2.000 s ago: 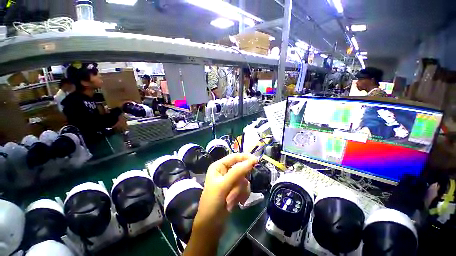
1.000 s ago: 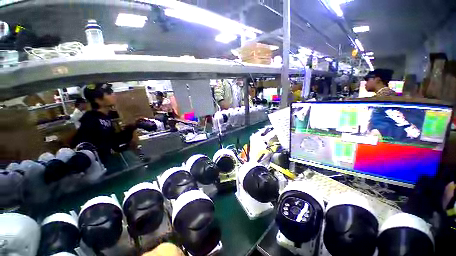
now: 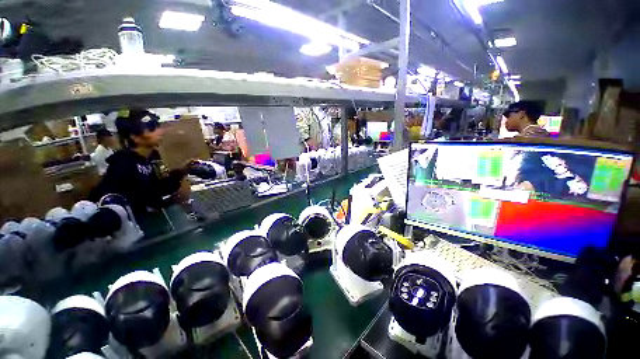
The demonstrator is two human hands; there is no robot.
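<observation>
Neither of my hands is in view. A PTZ camera with a lens and LED ring point(image 3: 422, 293) stands nearest in front of me, right of centre, facing me. Another white camera with a black ball point(image 3: 363, 259) stands just left of it on the green bench point(image 3: 333, 319), tilted. Two more cameras with plain black fronts stand to its right, one beside it point(image 3: 492, 315) and one further right point(image 3: 567, 333). The monitor point(image 3: 519, 200) behind them shows split camera views and a red-blue gradient block.
Rows of cameras point(image 3: 200, 291) fill the left of the bench. A keyboard point(image 3: 456, 256) and cables lie under the monitor. An overhead shelf point(image 3: 210, 87) and a metal post point(image 3: 402, 84) cross the view. A person in dark clothes point(image 3: 137, 172) stands across the line; another point(image 3: 526, 119) is behind the monitor.
The hand raised in the middle two seconds ago, then only a bit at the bottom edge, is gone from view. The view has shifted slightly. The cameras hold their places.
</observation>
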